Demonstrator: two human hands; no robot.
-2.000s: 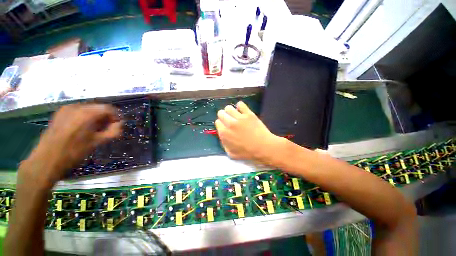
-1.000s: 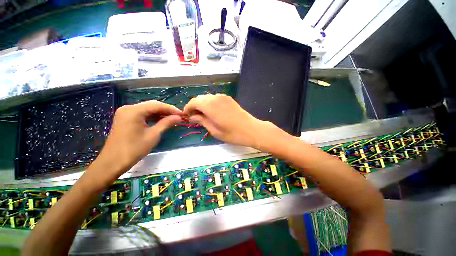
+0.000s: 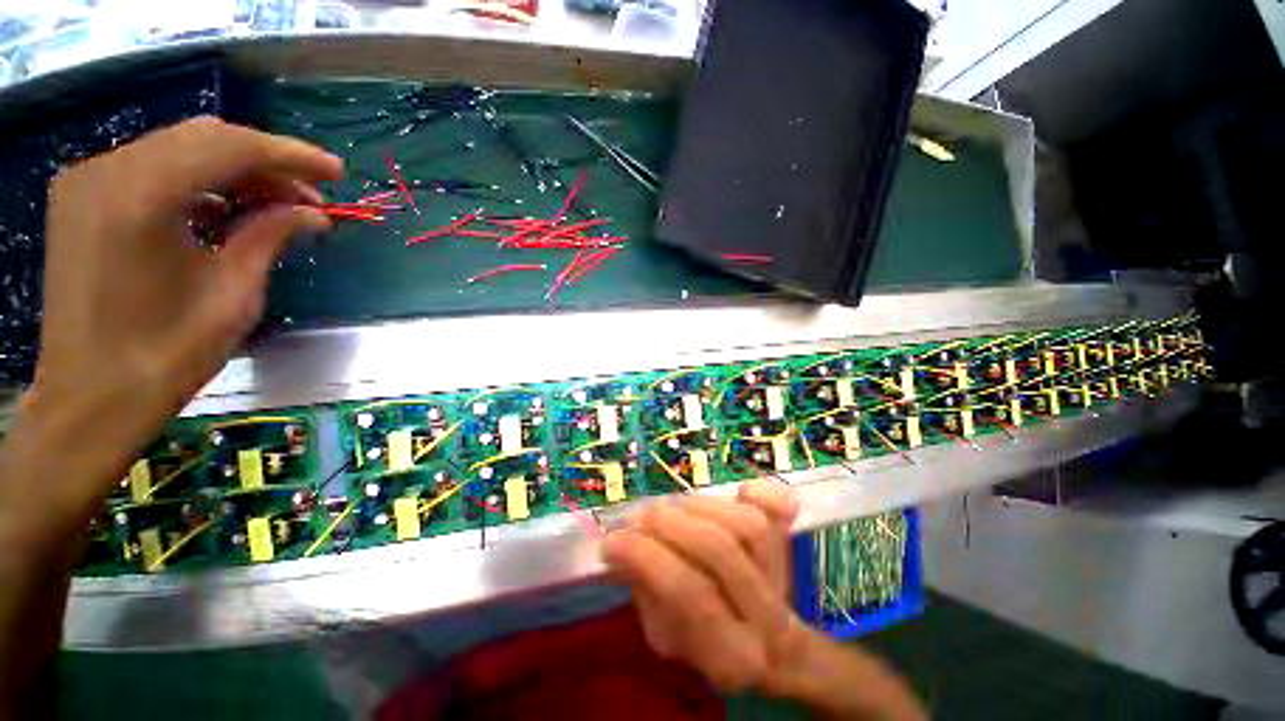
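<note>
The green circuit board panel (image 3: 557,465) runs across the view, with yellow transformers and slanting yellow wires. My left hand (image 3: 155,254) is raised at the left, its thumb and fingers closed on several red lead wires (image 3: 352,211). My right hand (image 3: 712,585), slightly blurred, is at the front rail below the boards. Its fingertips are at a short red wire (image 3: 586,518) that reaches to the board edge and seems pinched. A pile of loose red wires (image 3: 543,237) lies on the green mat (image 3: 352,289) behind the boards.
A black tray (image 3: 789,155) stands tilted at the right, one red wire in it. Tweezers (image 3: 613,152) and black wires (image 3: 451,106) lie on the mat. The black wire tray (image 3: 106,106) is partly behind my left hand. Pale metal rails (image 3: 465,345) flank the boards. A blue bin (image 3: 860,571) is below.
My hands were together over the red wires and have parted: the left moved left with red wires, the right down to the front of the boards. The view has tilted lower.
</note>
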